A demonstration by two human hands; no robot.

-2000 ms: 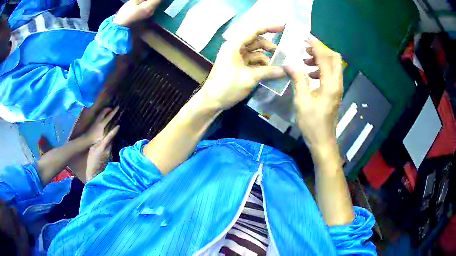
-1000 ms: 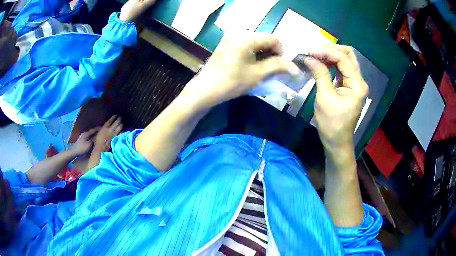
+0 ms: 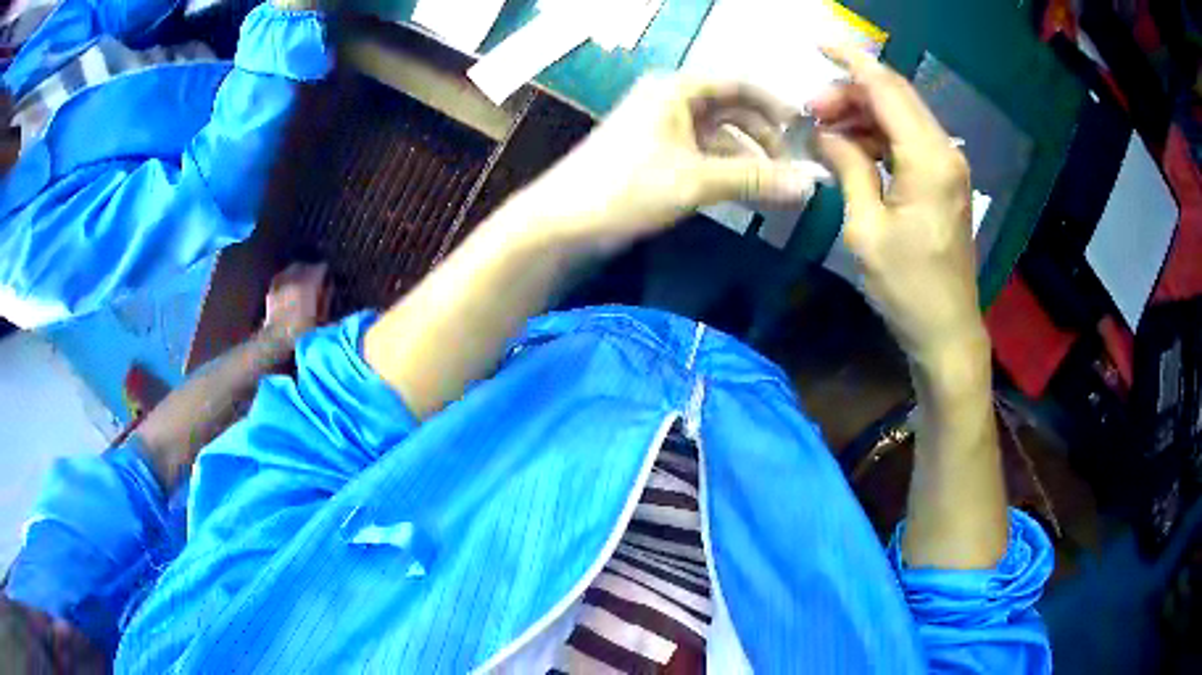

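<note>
My left hand (image 3: 659, 165) is motion-blurred, its fingers curled and its thumb pointing right. My right hand (image 3: 910, 198) faces it, with thumb and fingertips pinched together. A small, pale, see-through piece (image 3: 800, 136) shows between the fingertips of both hands, above the bench. Its outline is blurred and mostly covered by the fingers, so I cannot tell exactly what it is. A large white sheet or panel (image 3: 745, 59) with a yellow strip at its corner lies behind the hands on the green bench top (image 3: 1041, 53).
White sheets (image 3: 534, 53) lie on the bench at upper left. A brown divided carton (image 3: 382, 198) stands below it at left, with a coworker's hand (image 3: 298, 293) at its edge. A grey panel (image 3: 982, 132) lies right of my hands. Red and black items and a white panel (image 3: 1134, 231) are at far right.
The clear, white-edged piece seen between my hands earlier now shows only as a small pale bit. My right hand has moved right. The coworker's hand at the carton has shifted.
</note>
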